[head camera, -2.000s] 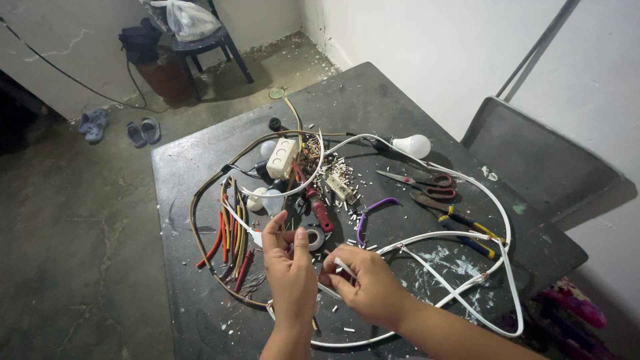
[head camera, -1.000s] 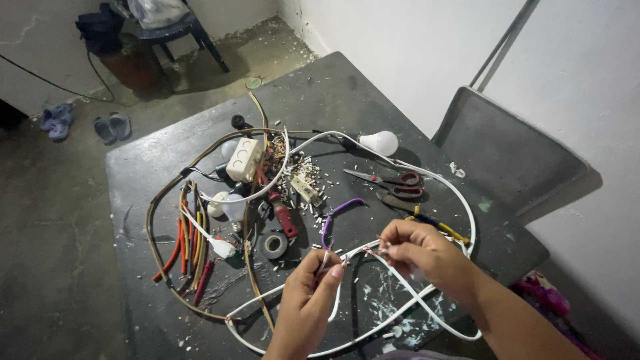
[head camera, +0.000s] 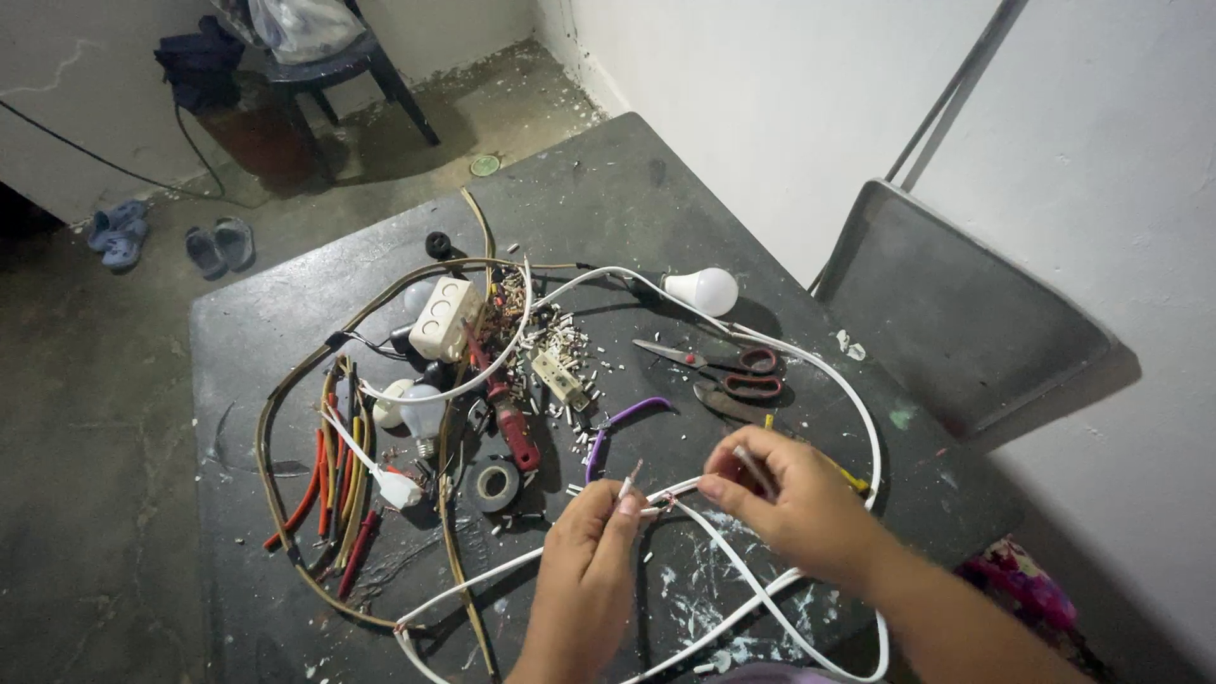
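My left hand pinches a white cable end, its bared wire pointing up between thumb and forefinger. To its right, my right hand has its fingers curled around a short whitish piece, perhaps cable or insulation. Between the hands, a white cable shows a bared joint with reddish wire. Left of them lie a roll of black electrical tape and a red-handled tool. A purple wire piece curves above my left hand. Pliers with yellow grips are partly hidden behind my right hand.
Scissors lie beyond my right hand. A white LED bulb, a cream outlet box, a clear bulb, a white plug, coloured wire pieces and insulation scraps cover the dark table. A chair stands right.
My hands, close together a second ago at the white cable, are now farther apart. My left hand's bared wire end now points up.
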